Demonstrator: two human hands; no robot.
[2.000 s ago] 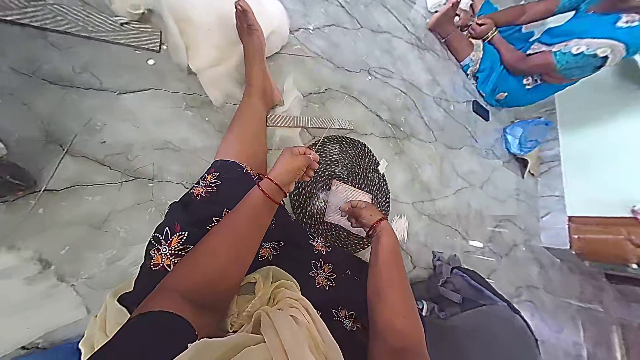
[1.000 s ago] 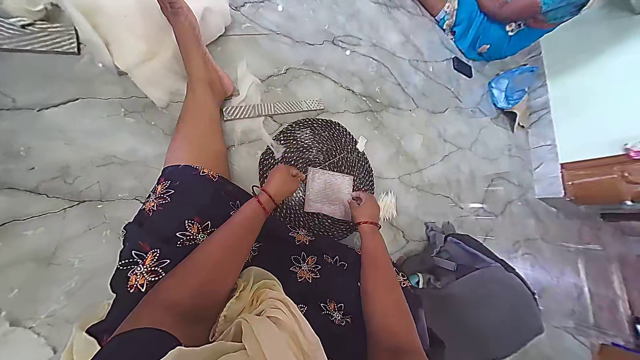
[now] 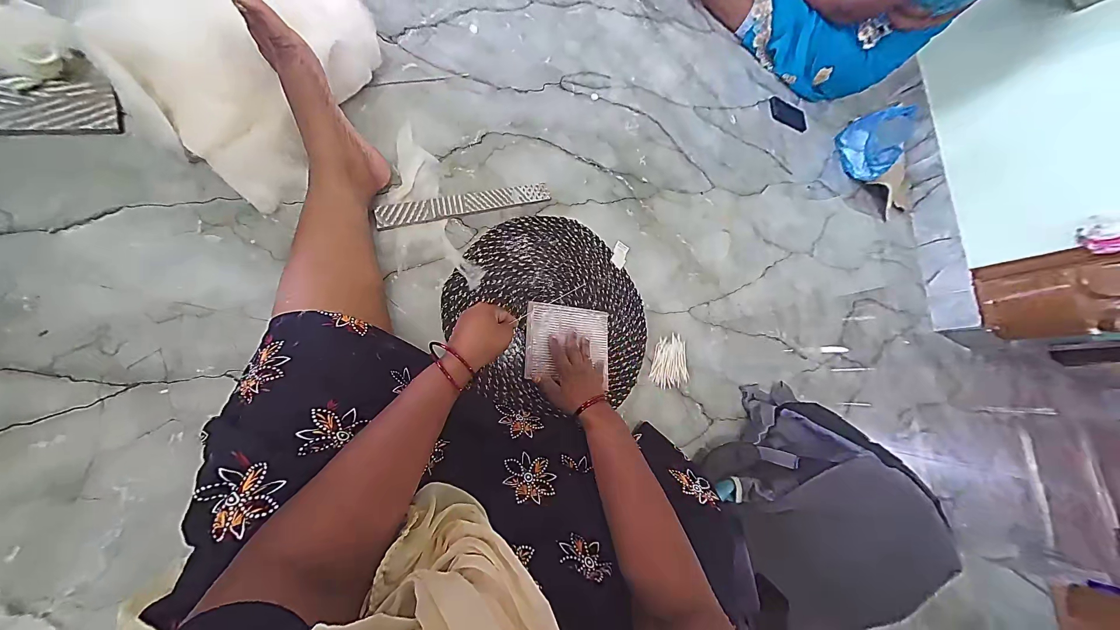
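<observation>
A round woven dark mat (image 3: 542, 254) lies on the floor in front of my lap. On its near part rests a small square board with fine ridges (image 3: 564, 319). My right hand (image 3: 576, 363) lies over the board's lower right part, its fingers spread on the surface. Just left of the board, my left hand (image 3: 484, 332) is closed, and a thin pale stick or strand sticks out from its fingertips over the mat. A wisp of white fibre (image 3: 466, 265) lies at the mat's left edge, and a small white tag (image 3: 619, 255) at its right edge.
Cotton swabs or thin white sticks (image 3: 669, 361) lie right of the mat. Beyond it is a patterned strip (image 3: 464, 206). White fibre wadding (image 3: 210, 79) lies upper left, a grey bag (image 3: 840, 516) at right. A person in blue (image 3: 840, 52) sits near a phone (image 3: 787, 115) and blue plastic bag (image 3: 875, 144).
My right hand has moved from the board's right edge onto its face. My left hand has come away from the board's left side a little. The view has shifted.
</observation>
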